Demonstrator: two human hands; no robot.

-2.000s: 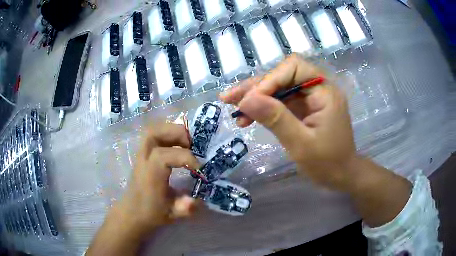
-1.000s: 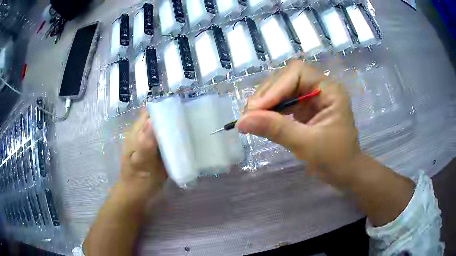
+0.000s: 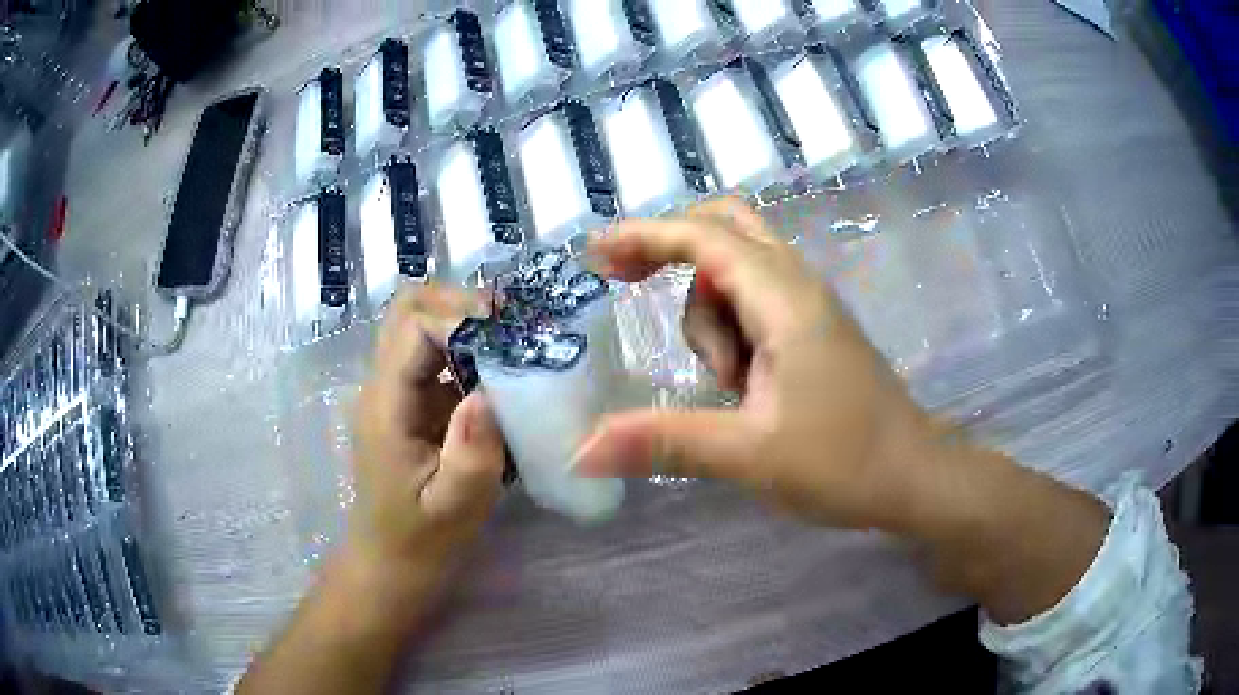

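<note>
My left hand (image 3: 428,421) holds a small stack of electronic units by their left side. The front unit's white body (image 3: 550,435) hangs down, tilted. The dark circuit boards (image 3: 537,326) are at the units' upper ends; overlap and blur hide how many units there are. My right hand (image 3: 775,380) is at the right of the stack, with index finger and thumb spread wide. The index fingertip is near the boards and the thumb tip is at the white body's right edge; contact is unclear. The pointed tool does not show; the curled fingers could hide it.
A clear blister tray (image 3: 1060,272) with rows of white units lies behind my hands. A second tray (image 3: 68,475) of closely spaced dark-edged units is at left. A smartphone (image 3: 211,197) with a white cable (image 3: 170,326) lies between. A dark pouch (image 3: 197,34) is at top left.
The units have turned so that their boards show again at the top. My right hand has opened wide beside them, and the red-ended tool has gone from view.
</note>
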